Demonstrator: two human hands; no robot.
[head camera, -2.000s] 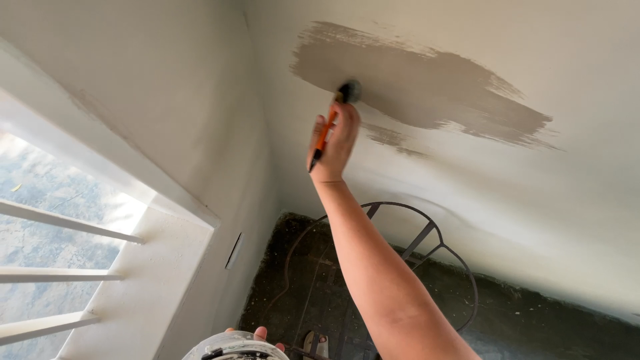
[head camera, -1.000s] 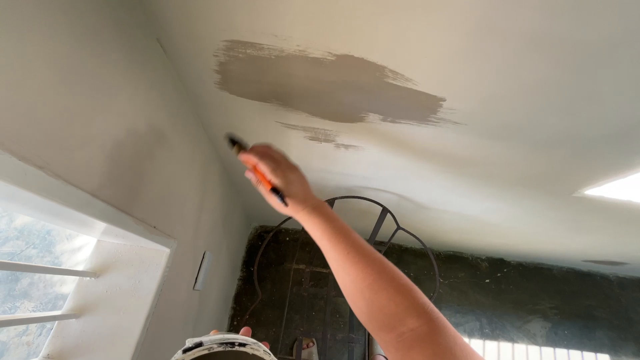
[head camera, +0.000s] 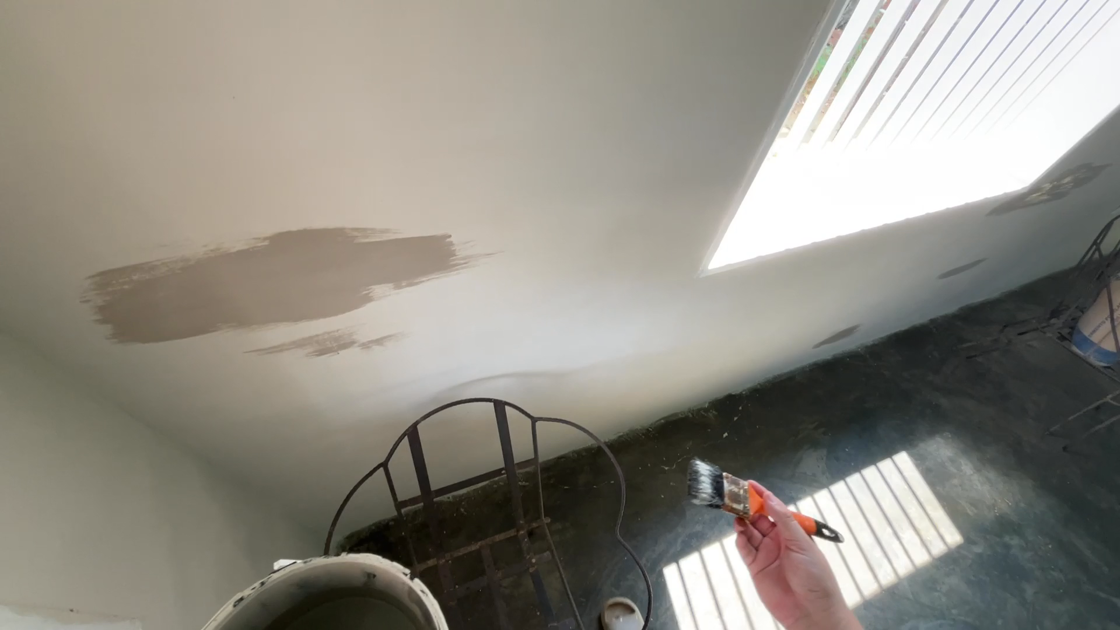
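Note:
At the lower right, my right hand (head camera: 787, 560) grips the orange handle of a paintbrush (head camera: 739, 494) between thumb and fingers. Dark bristles streaked with white paint point left, over the floor and away from the wall. A paint bucket (head camera: 411, 595) with a paint-crusted rim shows at the bottom edge, with greyish liquid inside. My left hand is out of the frame. On the pale wall, a brownish-grey patch of paint (head camera: 262, 284) spreads on the left, with a smaller streaky patch (head camera: 328, 342) just below it.
A dark metal frame (head camera: 507, 446) stands by the wall near the bucket. A barred window (head camera: 884, 166) is at upper right, with dark wall patches below. Another bucket (head camera: 1098, 328) sits at the far right. A slippered foot (head camera: 621, 614) shows on the dark floor (head camera: 1006, 525).
The view has swung right. My right hand has drawn back from the wall with the brush, whose bristles now point left. The fingers seen by the bucket are now out of view.

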